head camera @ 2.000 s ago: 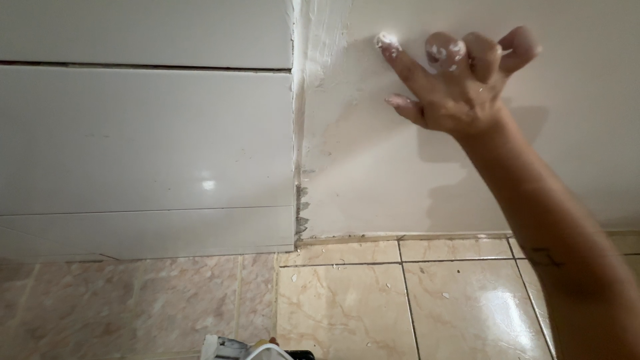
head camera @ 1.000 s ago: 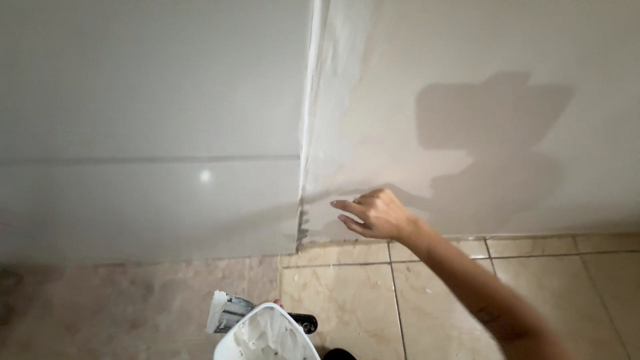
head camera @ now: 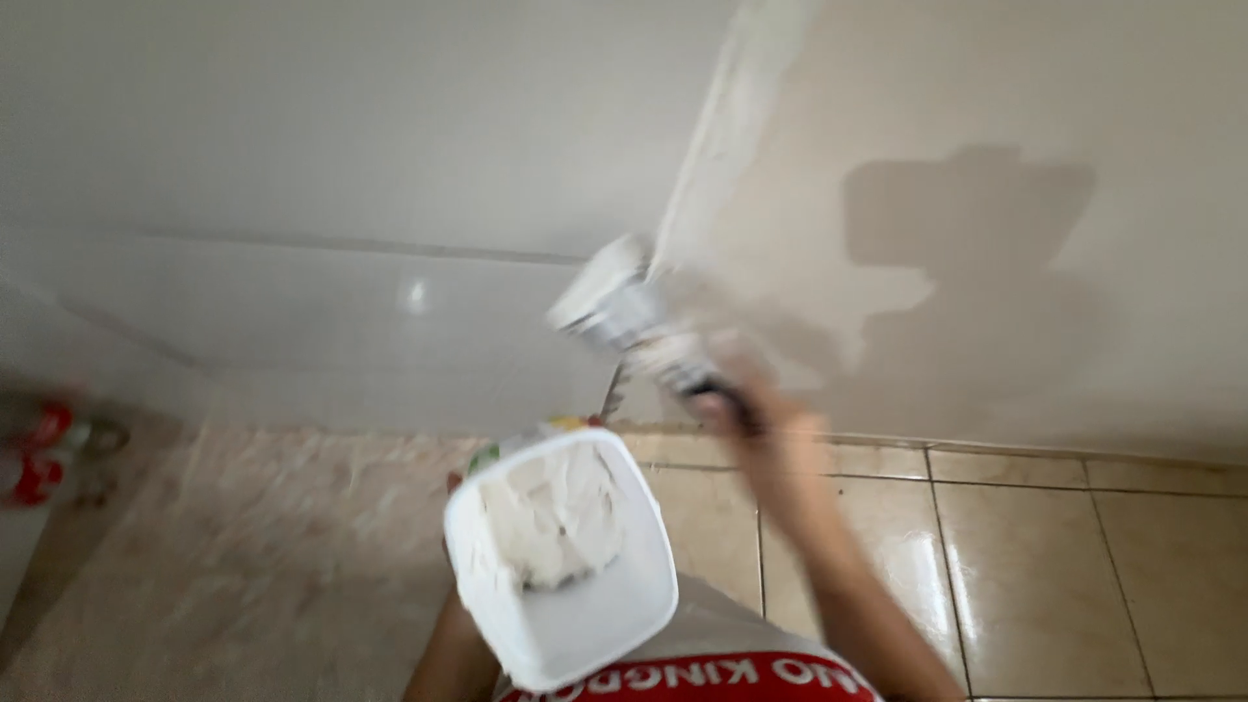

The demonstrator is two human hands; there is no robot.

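My right hand (head camera: 770, 419) grips the dark handle of a putty knife (head camera: 624, 302), blurred by motion. Its wide blade carries white paste and is raised near the wall corner, pointing up and left. My left hand (head camera: 452, 546) is mostly hidden behind a white plastic tub (head camera: 643, 585), which it holds up by its far left side. White filler paste (head camera: 556, 507) lies in the tub's upper part, with smears along the inner wall. A strip of white filler (head camera: 717, 146) runs down the corner between the two walls.
A grey panelled wall (head camera: 341, 175) stands at left and a beige wall (head camera: 1150, 322) at right, with a shadow on it. Below are beige floor tiles (head camera: 1033, 565) and a mottled pinkish floor (head camera: 244, 546). Blurred red items (head camera: 39, 453) lie at the far left.
My right hand was empty at the wall and now holds the putty knife. The tub, lower in view one second ago, is now held up in my left hand.
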